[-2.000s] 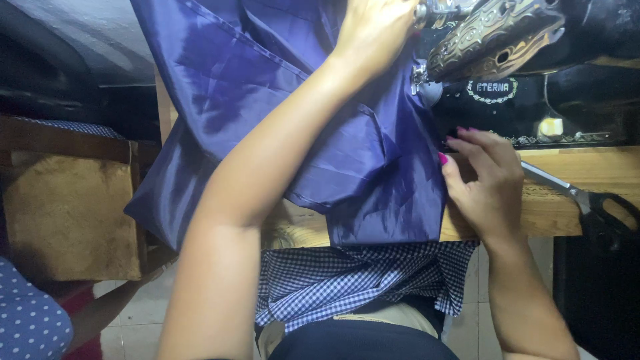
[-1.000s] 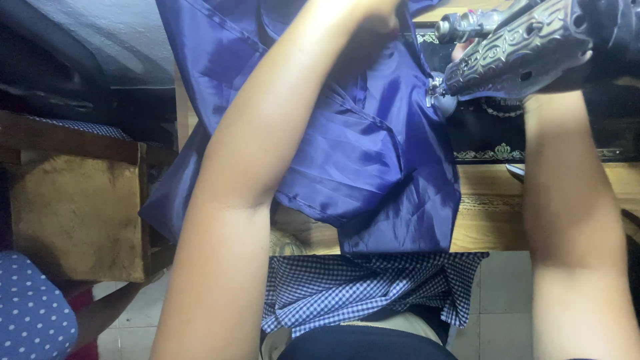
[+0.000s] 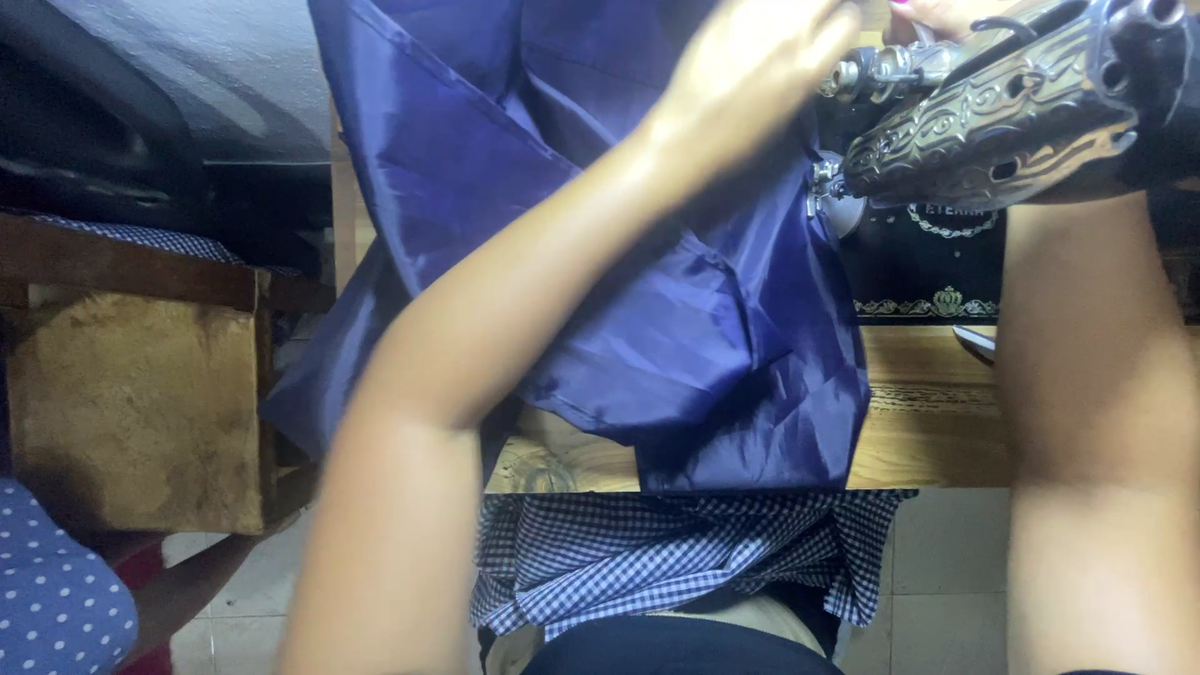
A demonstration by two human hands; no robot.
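Observation:
A shiny dark blue fabric [image 3: 619,356] lies in folds over the wooden table and reaches the presser foot [image 3: 825,183] of a black sewing machine [image 3: 919,272]. My left hand [image 3: 759,66], blurred, is over the fabric's upper right part, beside the machine's needle end; its fingertips are cut off or unclear, so its grip cannot be told. Beyond the engraved metal faceplate [image 3: 994,112], only a few fingers of my right hand [image 3: 933,17] show at the top edge, near a small pale item. My right forearm passes beneath the machine's arm.
A scissors' tip [image 3: 975,343] shows beside my right forearm on the wooden tabletop [image 3: 928,412]. Checked cloth [image 3: 684,553] hangs below the table edge. At left stand a wooden stool [image 3: 141,403] and part of another person in dotted blue cloth [image 3: 56,572].
My right hand has gone from beside the fabric's right edge, near the scissors, to behind the machine's head. My left hand stays near the needle end.

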